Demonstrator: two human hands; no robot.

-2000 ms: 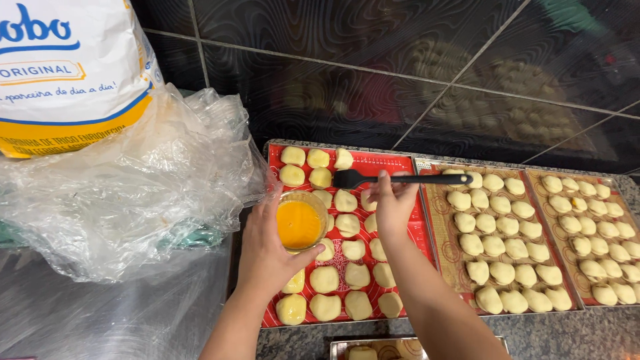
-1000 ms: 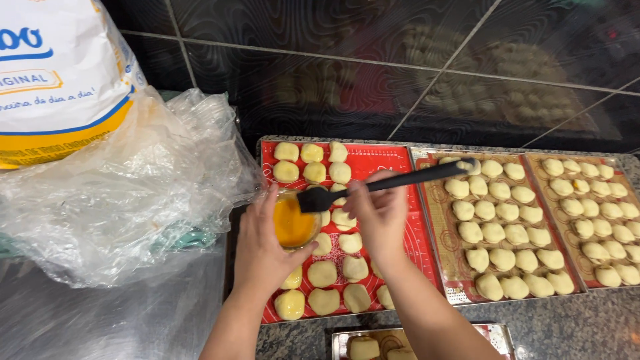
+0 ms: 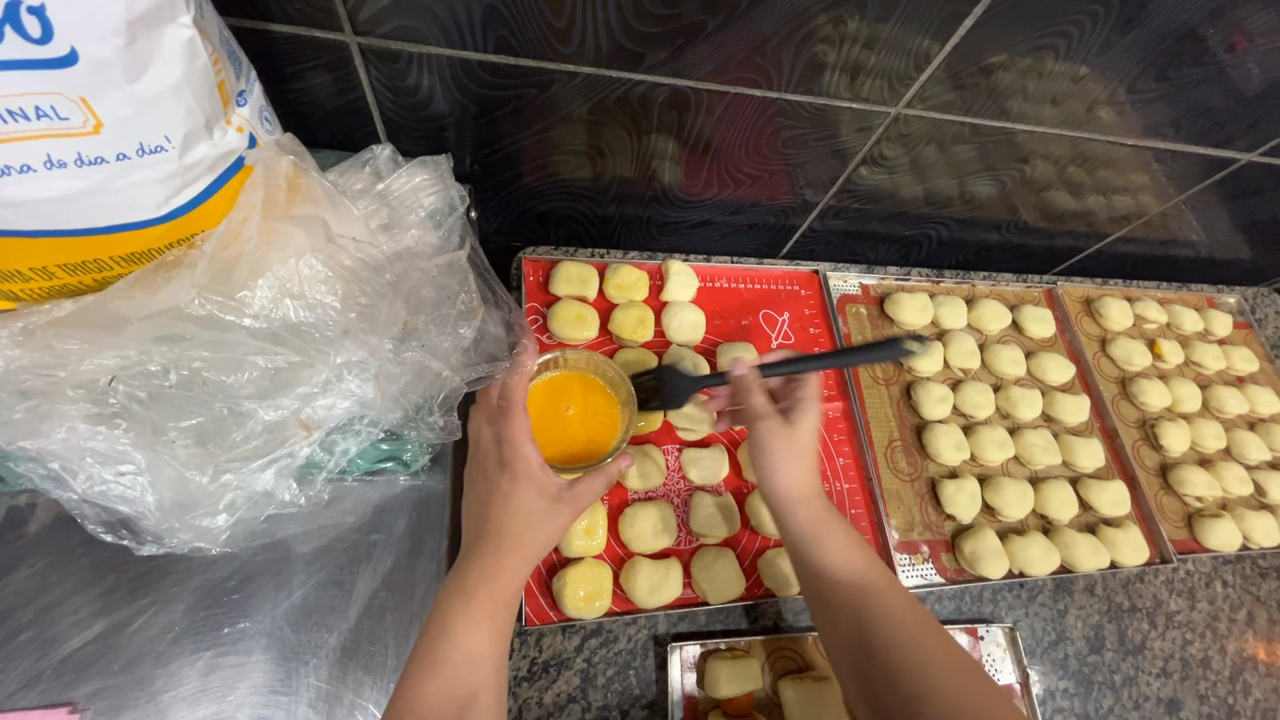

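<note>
My left hand [image 3: 530,460] is closed around a small clear bowl of orange-yellow egg wash [image 3: 573,418], over the left side of a tray lined with a red silicone mat [image 3: 770,300]. In my right hand [image 3: 775,410] is the black handle of a pastry brush [image 3: 690,382]. Its bristles are just right of the bowl's rim, above the dough pieces. Rows of pale dough pieces [image 3: 648,526] lie on the mat; several at the left, such as the corner piece [image 3: 582,588], look yellow and glossy. My hands and the bowl hide some pieces.
Two more trays of dough pieces, a nearer one [image 3: 1020,403] and a farther one [image 3: 1205,435], stand to the right. Another tray [image 3: 850,645] is at the bottom edge. Crumpled clear plastic [image 3: 250,370] and a flour bag [image 3: 110,130] occupy the left. Black wall tiles [image 3: 650,140] rise behind.
The brush was over the dough near the top rows two seconds ago, then its bristles were at the bowl; now they are just right of the bowl. My left hand still holds the bowl.
</note>
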